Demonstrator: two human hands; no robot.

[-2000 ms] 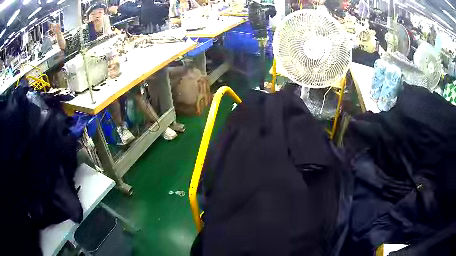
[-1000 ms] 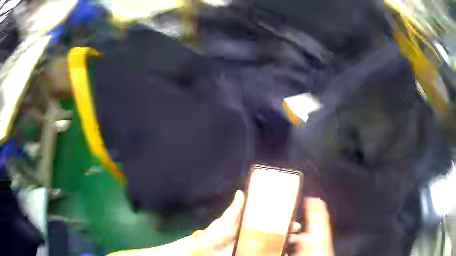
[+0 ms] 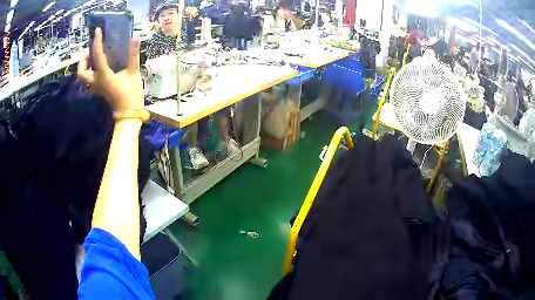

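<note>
My left hand [image 3: 115, 81] is raised at the upper left, at the end of an outstretched arm with a blue sleeve and a thin yellowish band at the wrist. It holds a dark phone [image 3: 117, 40] upright, with fingers lying over the face turned to me. No lit screen shows on that face. My right hand is not in view. A large dark garment pile [image 3: 369, 217] hangs over the yellow tubular frame [image 3: 311, 202] in front. More dark cloth [image 3: 53, 170] lies at the left, behind and beside my arm.
A white wood-edged table [image 3: 234, 88] stands beyond, with a person [image 3: 167, 35] behind it. A white fan [image 3: 428, 101] stands behind the garments. A small white table [image 3: 161, 208] is beside my arm. Green floor [image 3: 246, 193] shows between, with a small pale scrap on it.
The view has swung up from the cloth. My left hand has raised the phone to the upper left, and its glowing screen no longer shows. My right hand has left the view.
</note>
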